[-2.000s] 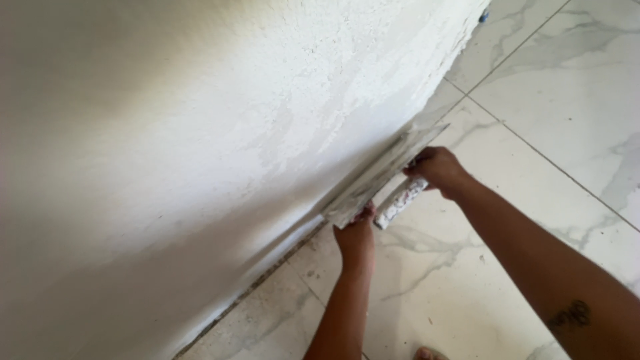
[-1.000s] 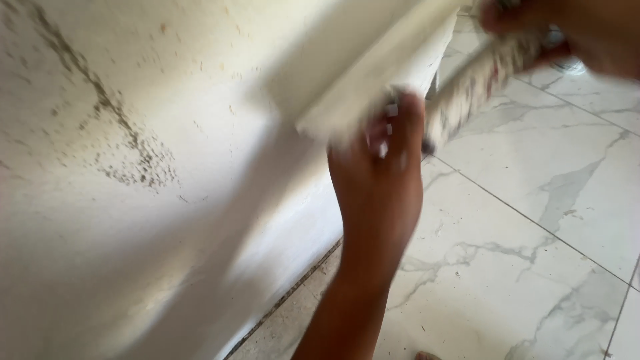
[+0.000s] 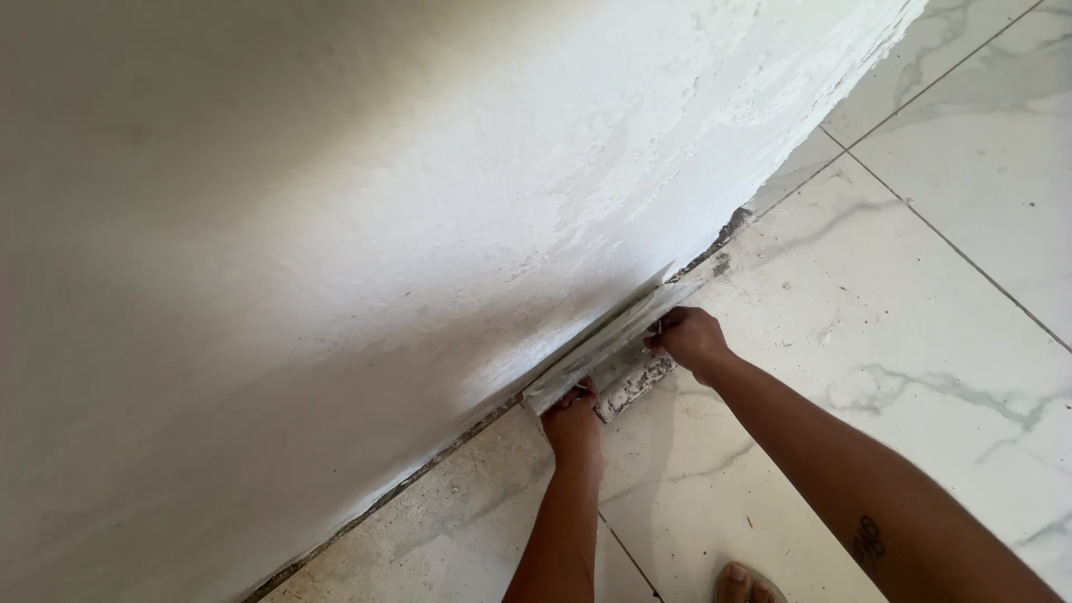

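A long metal plastering trowel point(image 3: 611, 345) lies along the foot of the white plastered wall point(image 3: 402, 251), its blade edge at the joint with the floor. My left hand point(image 3: 574, 423) grips the near end of the blade, fingers partly hidden under it. At the far end, my right hand point(image 3: 691, 339) holds the tool near its handle point(image 3: 638, 387), which is crusted with dried plaster and faces the floor side. Pale plaster coats the blade. The fingertips of both hands are partly hidden.
Marble-look floor tiles point(image 3: 921, 293) with dark joints spread to the right, dusted with small crumbs. A dark ragged gap point(image 3: 720, 239) runs along the wall's base. My foot point(image 3: 748, 584) is at the bottom edge.
A second ago the tool was raised close to the view against the wall; now both hands hold it down at the wall's base. The right hand has moved from the handle's far end toward the blade.
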